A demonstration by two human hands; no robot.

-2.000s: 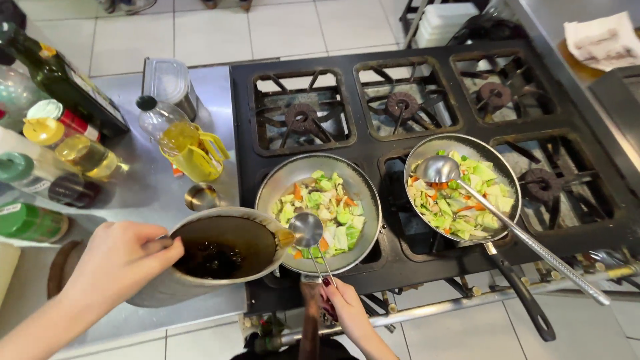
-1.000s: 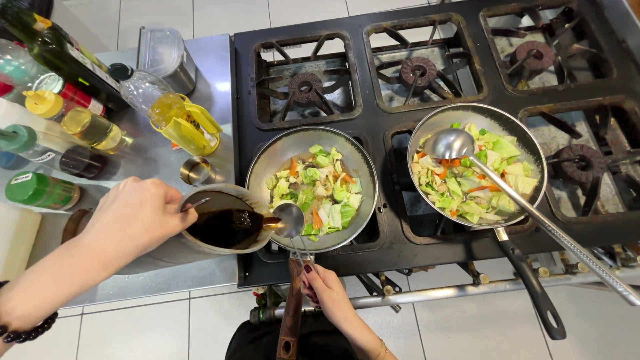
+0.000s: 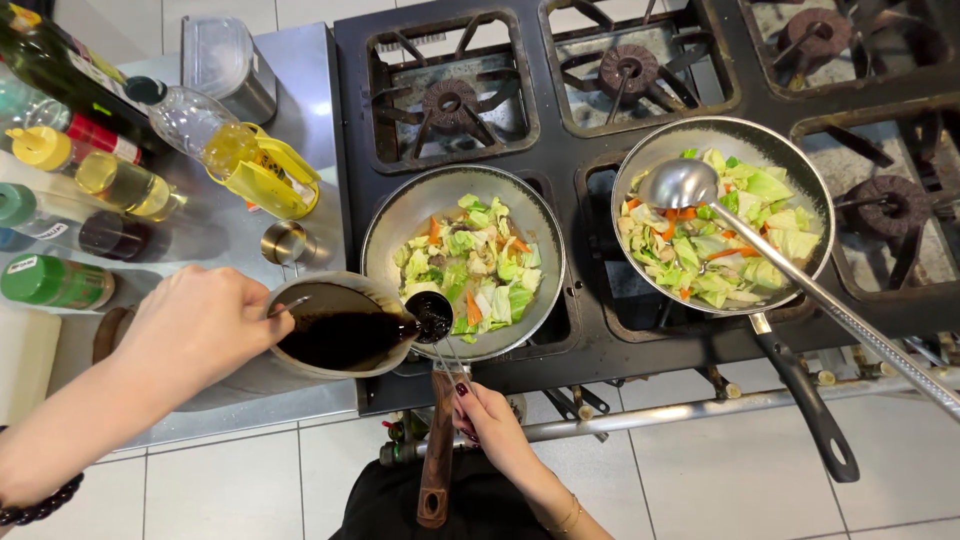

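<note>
My left hand (image 3: 202, 330) grips the handle of a metal pitcher (image 3: 281, 375) and tilts it to the right. Dark liquid (image 3: 341, 337) runs from its lip into a small measuring cup (image 3: 431, 316), whose wire handle my right hand (image 3: 491, 427) holds. The cup hangs over the lower left rim of a frying pan (image 3: 379, 247) with a wooden handle (image 3: 435, 457). Chopped cabbage and carrot (image 3: 469, 262) lie in that pan. A second frying pan (image 3: 821, 217) to the right holds similar vegetables, with a metal ladle (image 3: 681, 182) resting in it.
On the steel counter (image 3: 300, 60) at left stand an oil bottle in a yellow holder (image 3: 262, 169), several other bottles, a green-capped jar (image 3: 56, 283), a lidded container (image 3: 229, 67) and another measuring cup (image 3: 285, 244). Behind the pans are cast-iron burners (image 3: 450, 105). A metal rail (image 3: 675, 409) runs along the stove front.
The pitcher is tipped further, and the measuring cup, with only a little dark liquid visible a second ago, now looks full of it. The view has moved closer.
</note>
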